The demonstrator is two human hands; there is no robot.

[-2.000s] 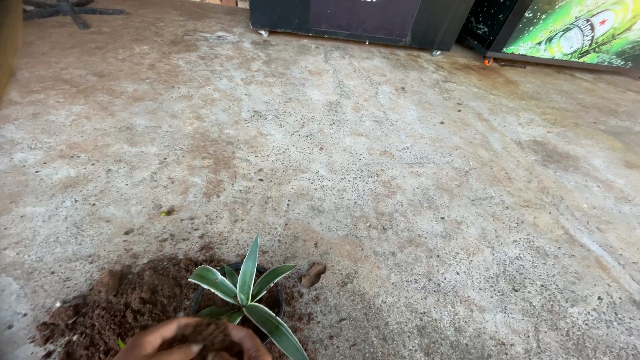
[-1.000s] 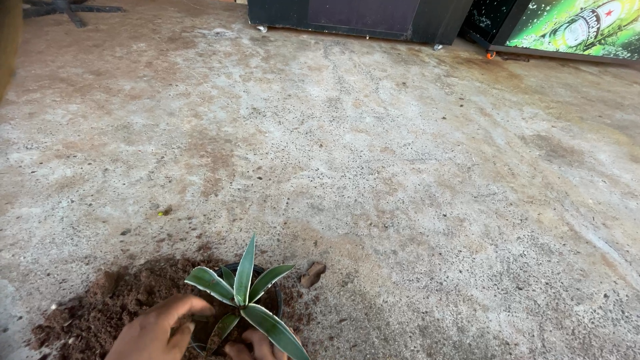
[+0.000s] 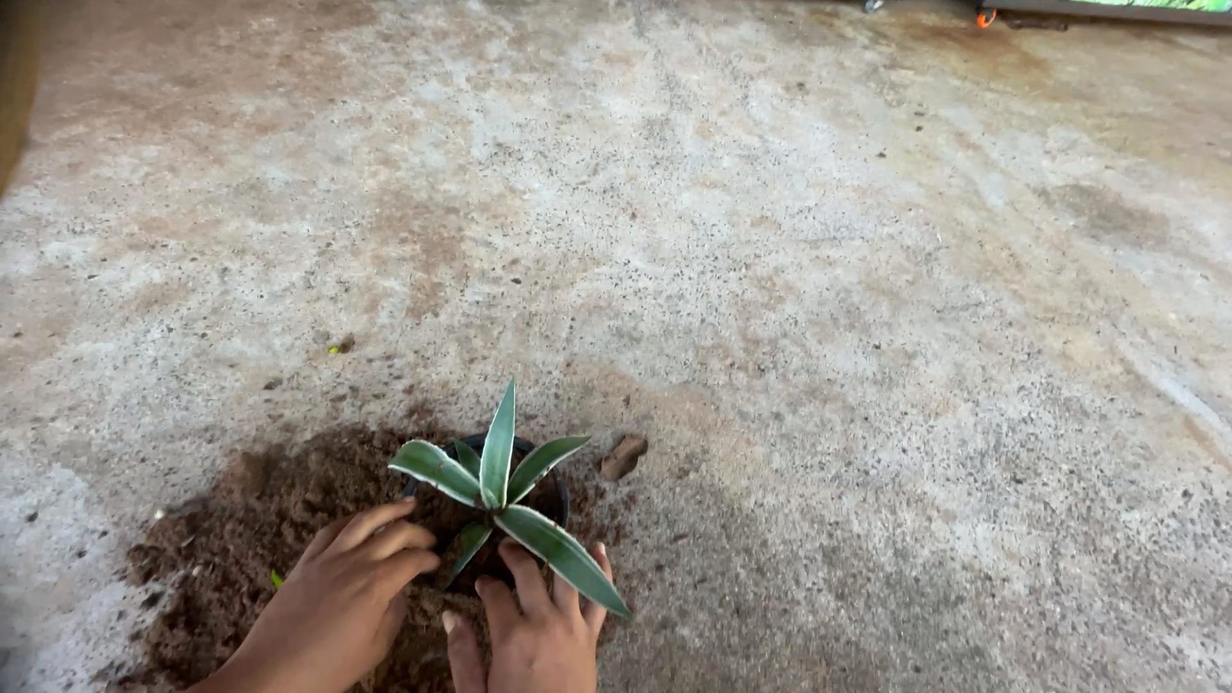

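Note:
A small agave-like plant (image 3: 496,462), green leaves edged in white, stands in a round dark pot (image 3: 564,498) filled with brown soil. My left hand (image 3: 342,587) lies at the pot's left side, its fingertips on the rim and soil, holding nothing I can see. From below, my right hand (image 3: 544,626) reaches to the near right of the pot, fingers spread, fingertips at the soil under the long lower leaf. Loose reddish-brown soil (image 3: 260,510) is heaped on the floor left of the pot and beneath my hands.
A brown clod or stone (image 3: 624,457) lies just right of the pot. Beyond it stretches a stained concrete floor (image 3: 770,289). A tiny yellow-green bit (image 3: 334,349) lies above the soil heap. The base of a cabinet (image 3: 1107,12) with an orange caster (image 3: 986,17) crosses the top right.
The view has tilted down. Two seconds ago a hand held a clump of soil by the pot; no clump shows in either hand now. Both hands are now at the pot's soil.

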